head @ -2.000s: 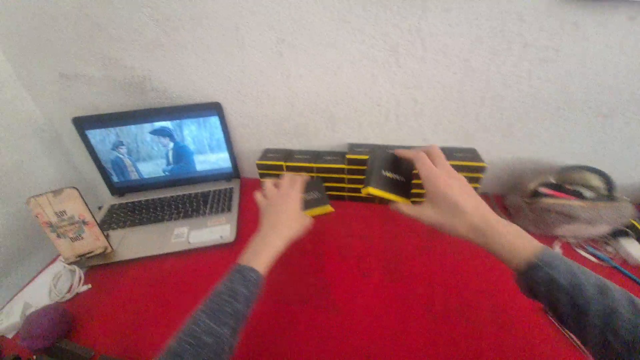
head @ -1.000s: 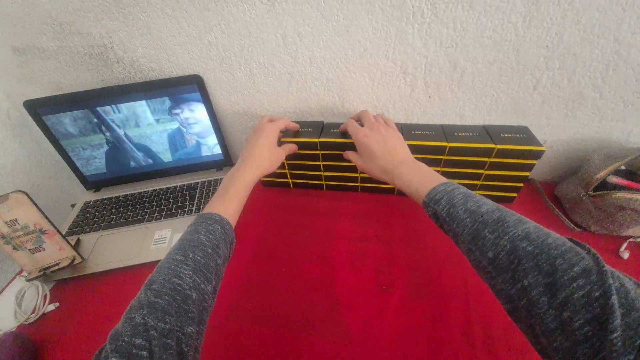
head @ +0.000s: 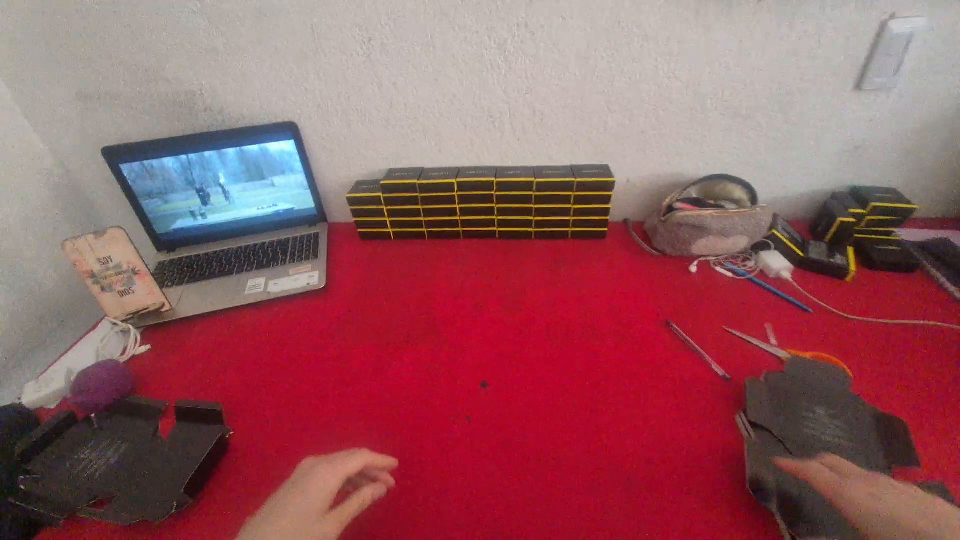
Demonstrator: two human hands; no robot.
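Observation:
My left hand [head: 326, 491] hovers over the red cloth [head: 480, 337] at the bottom, its fingers curled loosely with nothing between them. At the lower right my right hand [head: 862, 487] is over unfolded black cardboard box blanks [head: 817, 420]; whether it touches them I cannot tell. More black blanks [head: 105, 457] lie at the lower left, beyond my left hand. Against the wall stands a stack of small black boxes with yellow edges [head: 480, 202], in several rows, the leftmost column lower than the others.
An open laptop [head: 225, 202] and a propped phone [head: 116, 274] stand left, near a purple ball [head: 101, 386]. To the right are a fuzzy pouch [head: 705, 225], white charger [head: 775, 265], blue pen [head: 769, 289], clear pen [head: 697, 350], scissors [head: 787, 352] and loose black boxes [head: 885, 225].
Both hands have left the box stack and come back toward me, the right one over the blanks. Two seconds ago each was at a black box. The view has shifted and widened.

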